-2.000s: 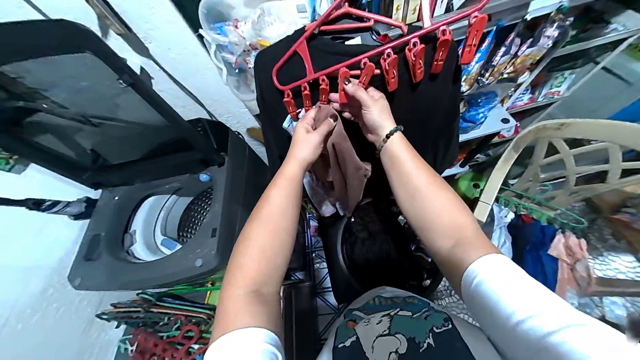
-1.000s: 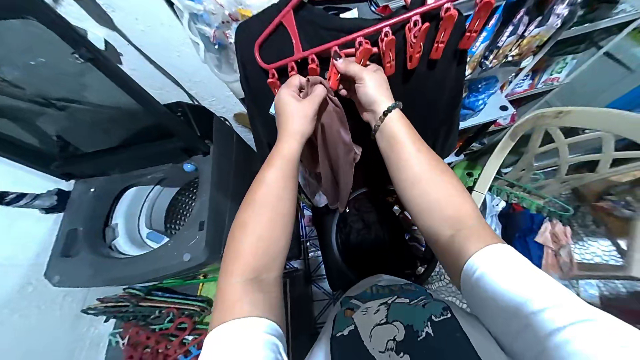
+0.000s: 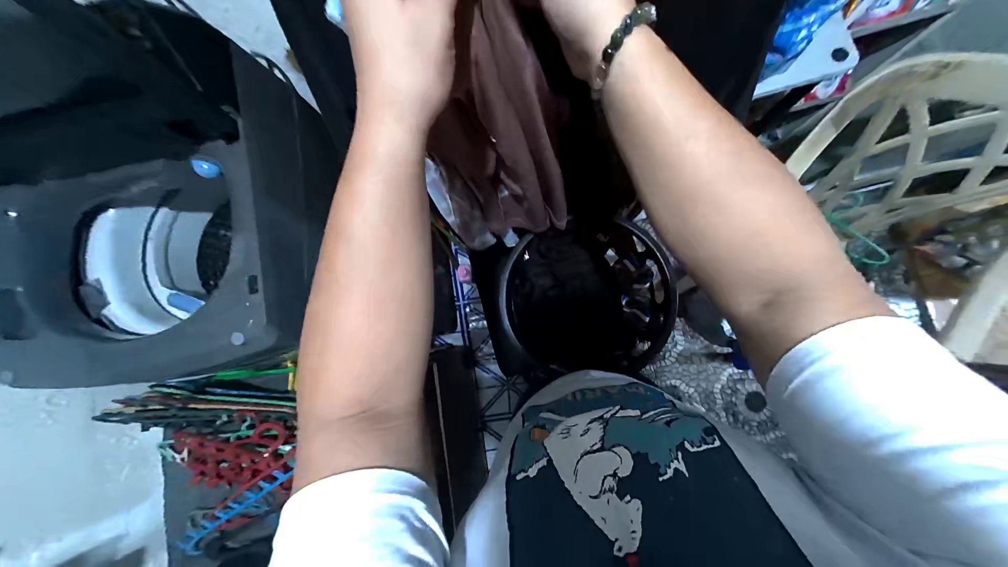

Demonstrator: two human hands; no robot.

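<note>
My left hand (image 3: 405,59) is at the top edge of the head view, beside a brownish-pink cloth garment (image 3: 512,118) that hangs down; its fingers are cut off by the frame. My right hand (image 3: 579,27), with a dark beaded bracelet (image 3: 618,43) at the wrist, is on the garment's other side, its fingers also out of view. The red clip hanger is not visible now. Black cloth (image 3: 693,39) hangs behind the hands. Below the garment is a round black basket (image 3: 669,307) with dark contents.
A top-loading washing machine (image 3: 268,236) stands open at left. Several colored hangers (image 3: 228,449) are bundled below it. At right are a cream plastic chair (image 3: 874,87) and a shelf (image 3: 815,67) with packaged goods. Patterned tile floor (image 3: 697,370) shows around the basket.
The view has tipped down, so the red hanger and my fingertips have left the frame. Earlier, both hands were at the garment and the hanger's red clips.
</note>
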